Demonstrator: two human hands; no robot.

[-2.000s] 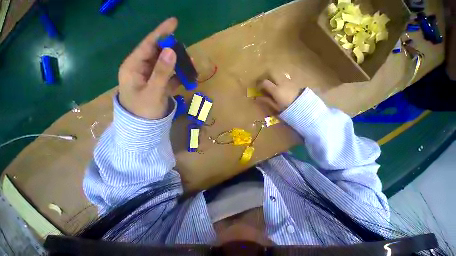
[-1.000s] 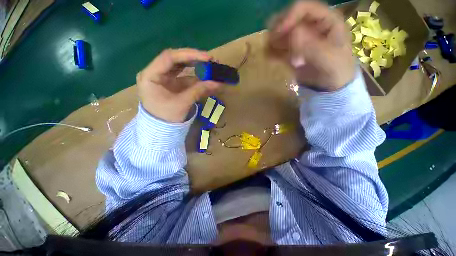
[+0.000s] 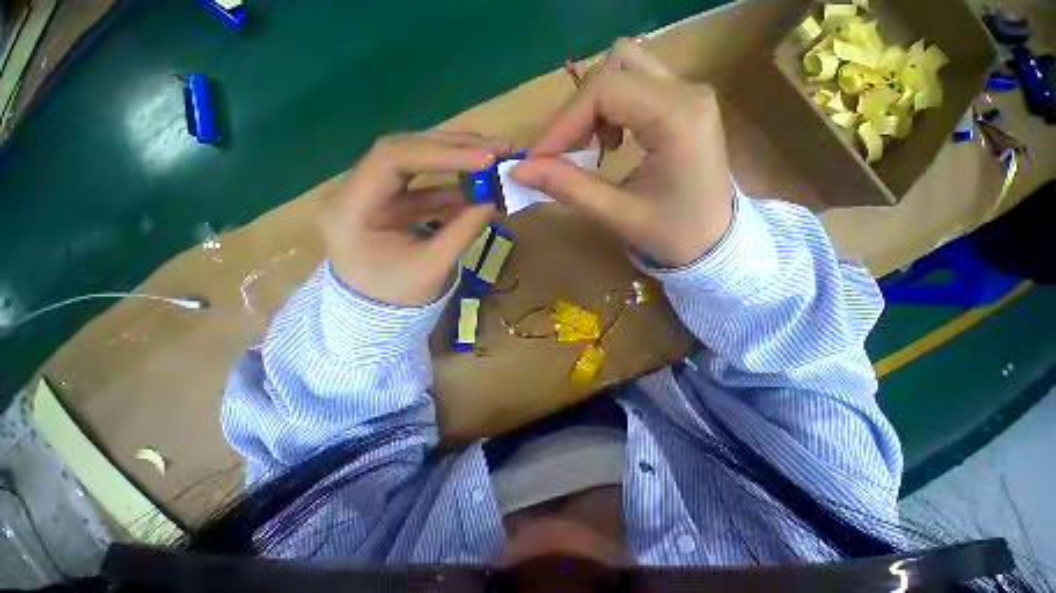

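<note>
My left hand (image 3: pixel 400 214) holds a blue battery pack (image 3: pixel 482 185) by its left end above the bench. My right hand (image 3: pixel 649 156) pinches a white pad (image 3: pixel 535 185) and holds it against the pack's face. Both hands hide much of the pack. Below them lie blue packs with cream-yellow pads (image 3: pixel 492 257), partly behind my left hand, and a single padded pack (image 3: pixel 467 323). To their right lies a cluster of golden-orange taped parts (image 3: pixel 576 323) with thin wires.
An open cardboard box (image 3: pixel 889 185) of curled yellow strips stands at right. Dark and blue parts (image 3: pixel 1029 79) lie beyond it. Blue packs (image 3: pixel 202 109) sit on the green belt (image 3: pixel 347 81). A white cable (image 3: pixel 127 294) and a long cream strip (image 3: pixel 99 463) are at left.
My right hand has come from the bench to the pack and now holds a white pad against it. My left hand has brought the pack right and turned it. Belt packs have shifted.
</note>
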